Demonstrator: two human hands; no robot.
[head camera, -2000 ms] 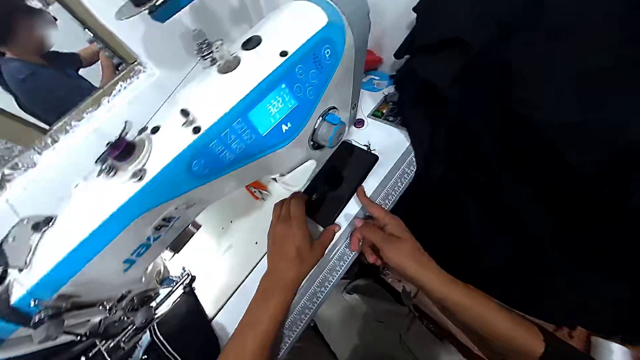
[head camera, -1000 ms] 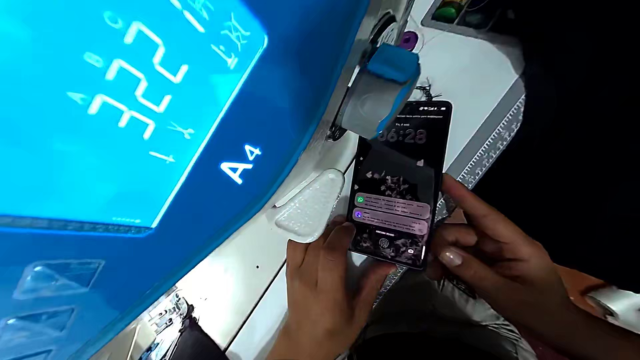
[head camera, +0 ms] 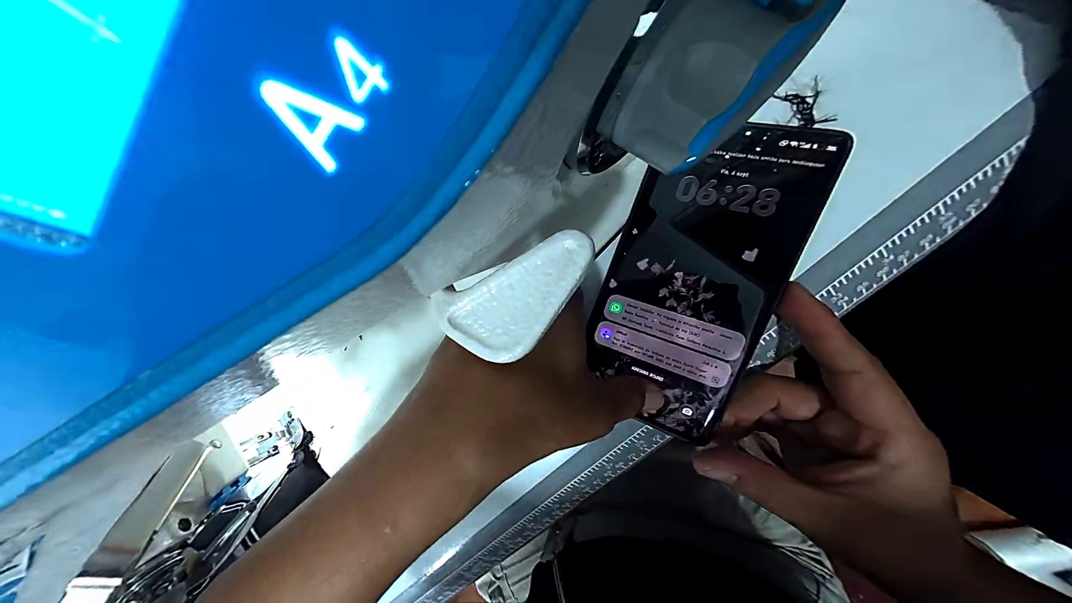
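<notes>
A black smartphone [head camera: 703, 268] with its lock screen lit lies at a tilt beside the sewing machine's body, above the white table edge. My left hand [head camera: 536, 394] reaches in from below and holds the phone's lower left part, its thumb at the bottom of the screen; its fingers are mostly hidden. At the phone's lower right edge, my right hand [head camera: 846, 435] touches the side with its index finger, the other fingers bent and the thumb apart. A white lever [head camera: 523, 297] of the machine covers part of my left wrist.
The blue and white sewing machine [head camera: 402, 159] with a lit display fills the upper left. A grey knob [head camera: 687, 75] overhangs the phone's top. A measuring scale [head camera: 921, 218] runs along the table edge. Black fabric [head camera: 988, 335] hangs at right, and thread scraps [head camera: 806, 105] lie behind the phone.
The phone's screen was dark two seconds ago and is now lit. My left hand has shifted onto the phone's lower edge. The view has moved much closer to the machine.
</notes>
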